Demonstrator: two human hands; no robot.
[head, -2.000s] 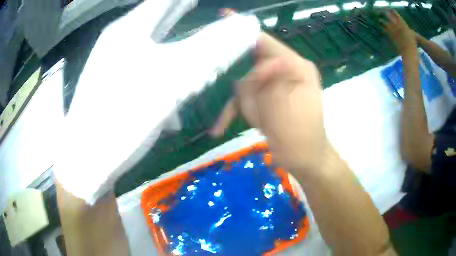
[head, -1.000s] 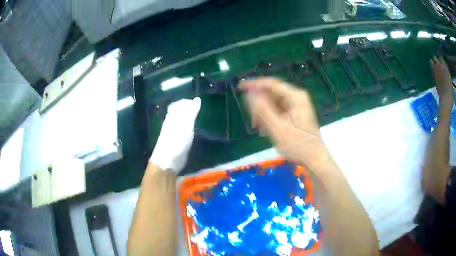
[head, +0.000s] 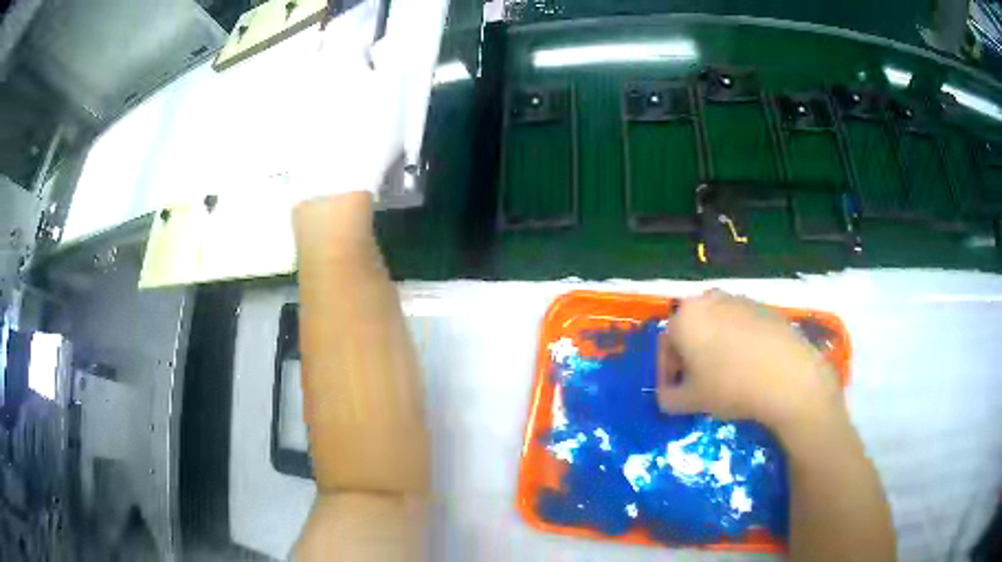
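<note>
My left hand (head: 349,121), in a white glove, is over the white block (head: 203,137) at the upper left; it blends with the white, and a dark edge shows at its fingers, so I cannot tell whether it holds something. My bare right hand (head: 731,357) is over the orange tray (head: 535,434), its fingertips at the heap of small blue and shiny white parts (head: 615,417). Its fingers are curled; whether they grip a part cannot be seen.
Black phone frames (head: 575,165) lie on the green conveyor belt (head: 604,247) beyond the tray. One frame with gold bits (head: 769,220) lies crosswise. A black frame (head: 288,412) lies on the white cover (head: 472,329), partly behind my left forearm. Cream plates (head: 209,247) edge the white block.
My left hand has moved from the belt to the white block. My right hand has moved from the belt down to the tray. The view has shifted left, and the neighbouring worker's arm is out of view.
</note>
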